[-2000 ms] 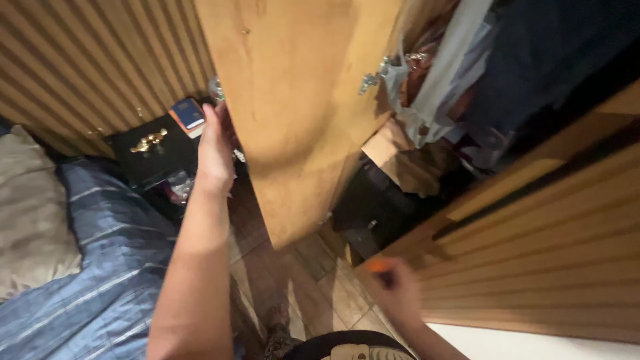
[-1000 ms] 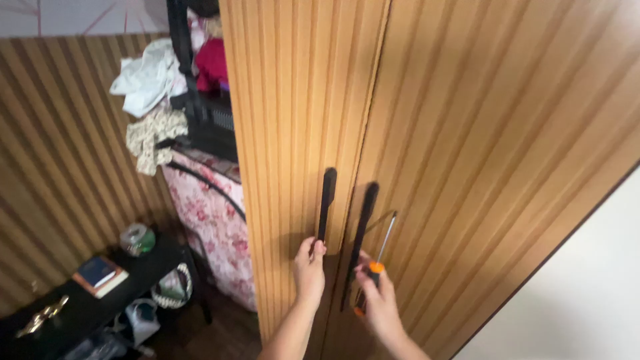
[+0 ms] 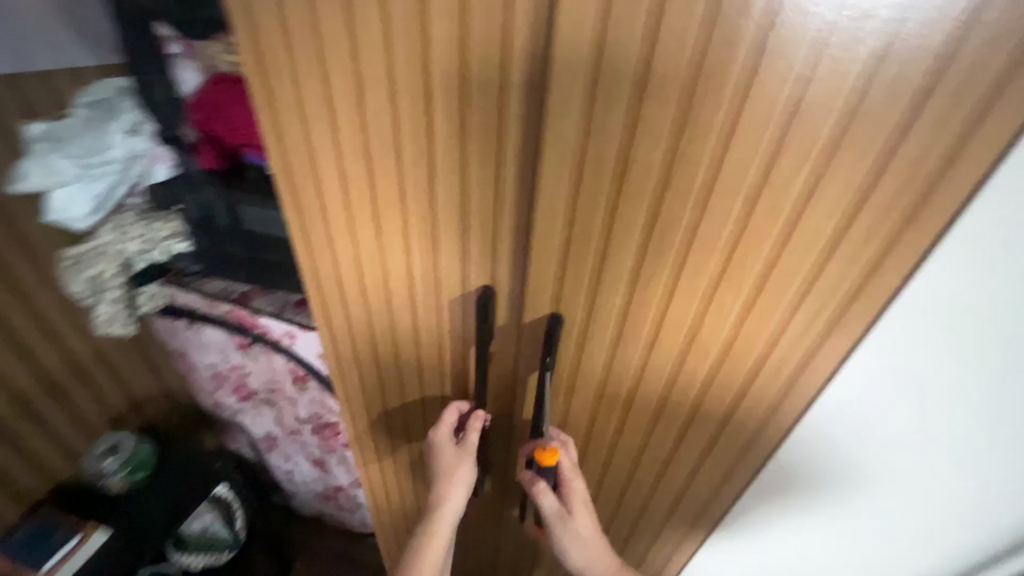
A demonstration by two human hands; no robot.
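Two ribbed wooden wardrobe doors stand side by side, each with a long black handle. My left hand is at the lower part of the left black handle, with its thumb and fingers pinched around it. My right hand is wrapped around a screwdriver with an orange and black grip, its metal shaft pointing up along the right black handle. Whether that hand also touches the right handle is unclear.
To the left are a pink floral fabric item, a white cloth, a patterned cloth and a dark red garment. Low on the left, a black surface bears several items. A white wall lies to the right.
Two seconds ago a wardrobe door stood open with clothes showing inside; the doors now look closed. Since one second ago the screwdriver shaft has turned from leaning right to nearly upright. The view has shifted greatly.
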